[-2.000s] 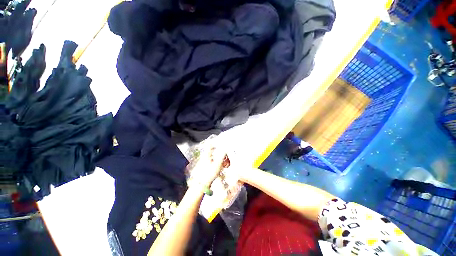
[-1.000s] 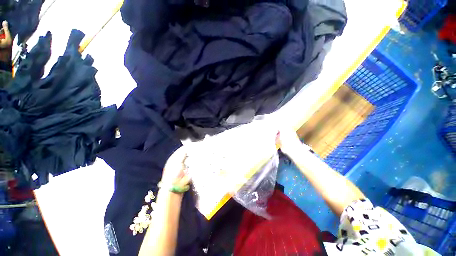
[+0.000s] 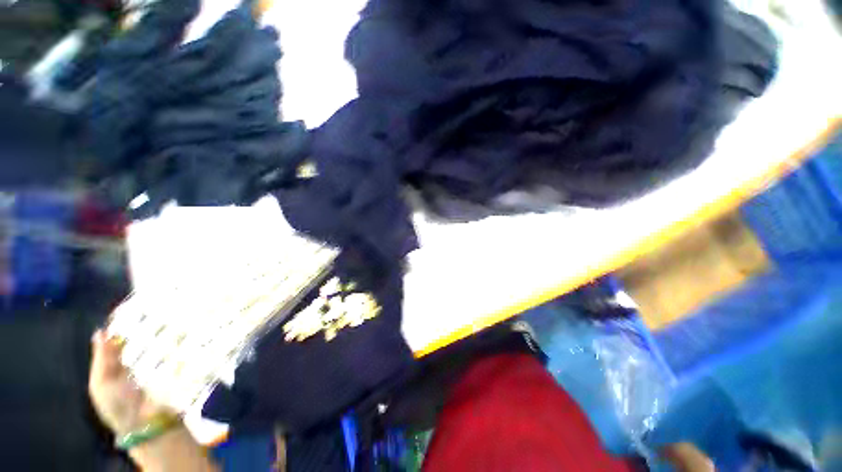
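My left hand (image 3: 120, 396), with a green band at the wrist, holds a whitish ridged button tray (image 3: 203, 323) by its lower left edge, at the left of the view. Glare hides whether its pockets are full. Loose gold and whitish buttons (image 3: 332, 312) lie piled on the dark garment (image 3: 305, 383), right of the tray. A clear plastic bag (image 3: 635, 373) shows beyond the table edge at the lower right. My right hand (image 3: 688, 456) is blurred and cut off by the bottom edge, beside the bag; its grip on the bag cannot be made out.
A large navy garment heap (image 3: 563, 111) covers the back of the white table (image 3: 489, 263). A second dark pile (image 3: 203, 120) lies at upper left. The yellow table edge runs to the upper right. A blue crate (image 3: 785, 295) with a brown board stands beyond it.
The view has swung left. My left hand has moved left and now holds the ridged tray. My right hand has moved down and right, away from the table. The bag is now beyond the table edge.
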